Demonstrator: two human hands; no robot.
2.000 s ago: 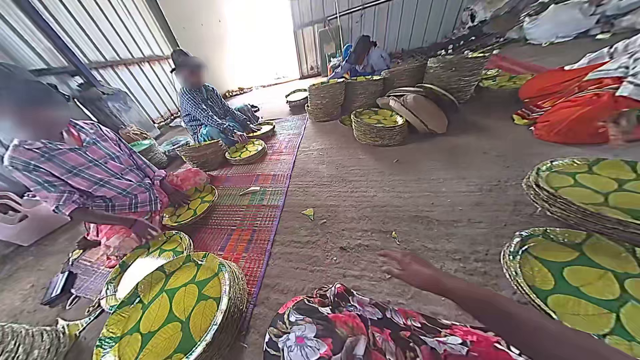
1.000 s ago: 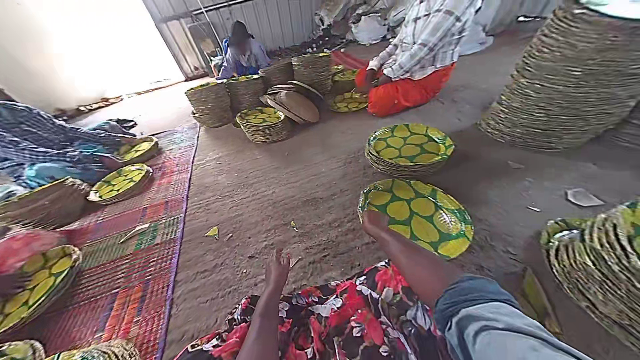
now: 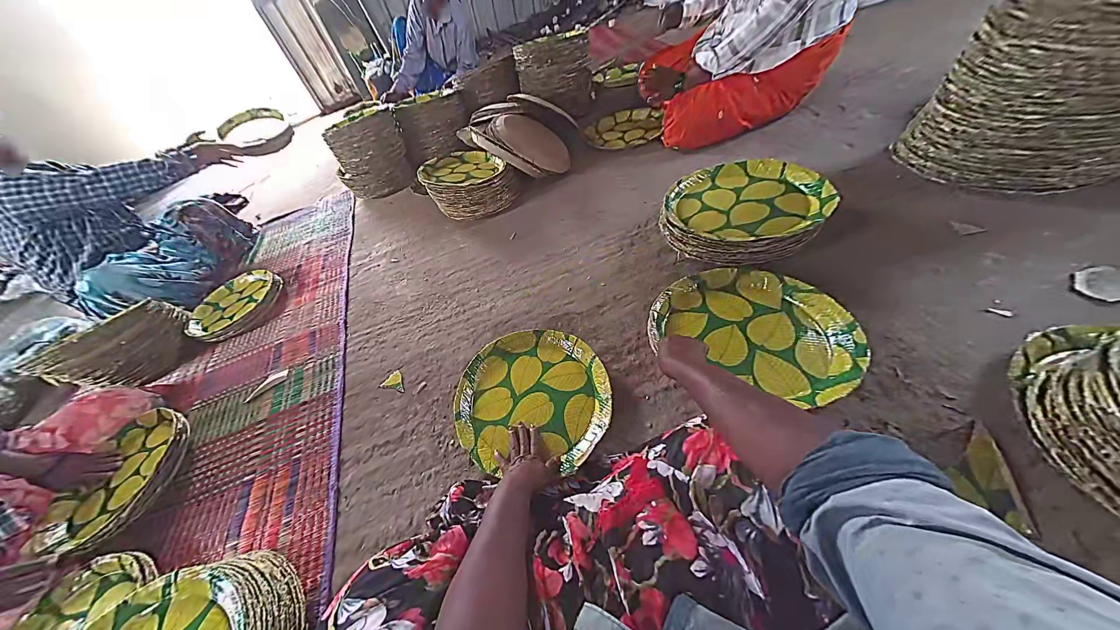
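My left hand (image 3: 528, 457) rests with spread fingers on the near edge of a round green plate with a yellow leaf pattern (image 3: 532, 394), which lies on the floor just beyond my floral cloth. My right hand (image 3: 682, 357) is at the left rim of another leaf-patterned plate (image 3: 770, 337); its fingertips are hidden, so its grip is unclear. Just beyond that plate stands a low stack of the same plates (image 3: 749, 210).
Tall plate stacks stand at the right (image 3: 1006, 105) and far centre (image 3: 367, 153). Another stack (image 3: 1072, 411) is near my right arm. People sit at the left by a woven mat (image 3: 293, 350) and at the back. Brown discs (image 3: 525, 140) lean beside a short stack.
A leaf-patterned plate now lies under my left hand, where the bare floor showed a second ago. My right hand stays at the left rim of the other plate.
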